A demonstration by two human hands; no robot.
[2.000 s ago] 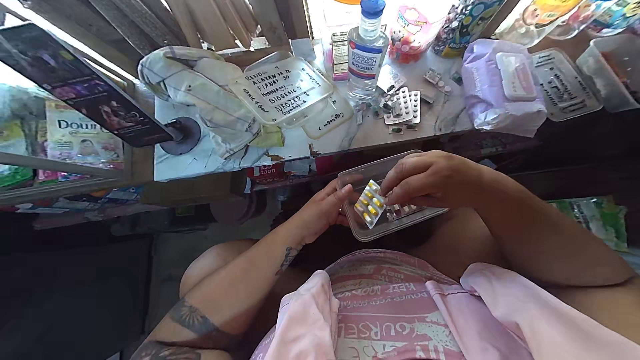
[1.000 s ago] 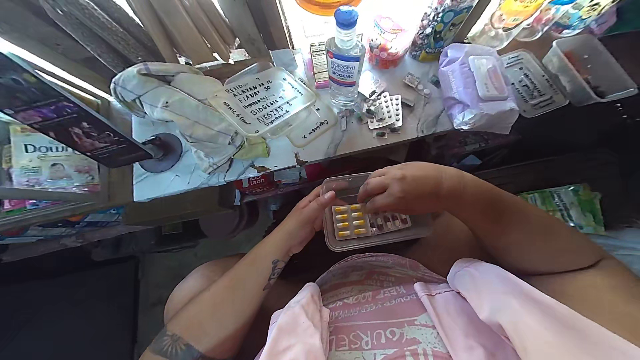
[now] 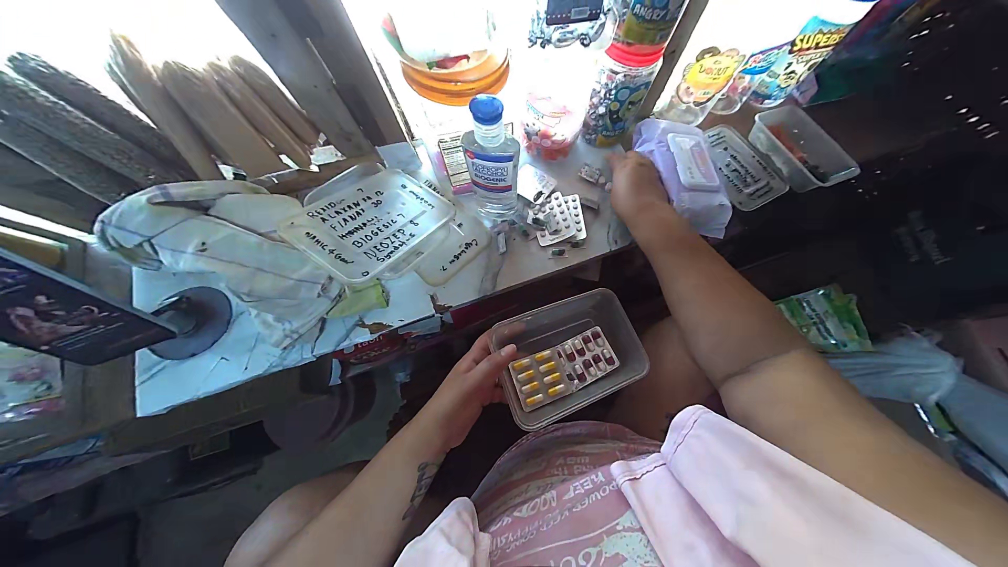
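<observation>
My left hand (image 3: 478, 379) grips the left side of a clear plastic container (image 3: 626, 358) above my lap. Inside it lie a blister pack of yellow-and-white capsules (image 3: 537, 379) and, beside that, a blister pack of dark red-and-white capsules (image 3: 587, 358). My right hand (image 3: 632, 187) reaches over the counter, beside a purple wipes pack (image 3: 683, 177) and close to a small blister piece (image 3: 591, 174); its fingertips are partly hidden, so whether it holds anything cannot be told. Silver blister packs (image 3: 563, 219) and small cut pieces lie left of it.
On the counter (image 3: 524, 264) stand a bottle of alcohol (image 3: 492, 161) and candy jars (image 3: 618, 98). Handwritten plastic lids (image 3: 370, 224), a checked cloth (image 3: 228, 236) and a round-based stand (image 3: 197, 319) are at left. An open plastic tub (image 3: 803, 150) sits at right.
My right hand has left the container and moved up to the counter beside the wipes pack. The yellow capsule pack, tilted up in the hands two seconds ago, now lies flat in the container.
</observation>
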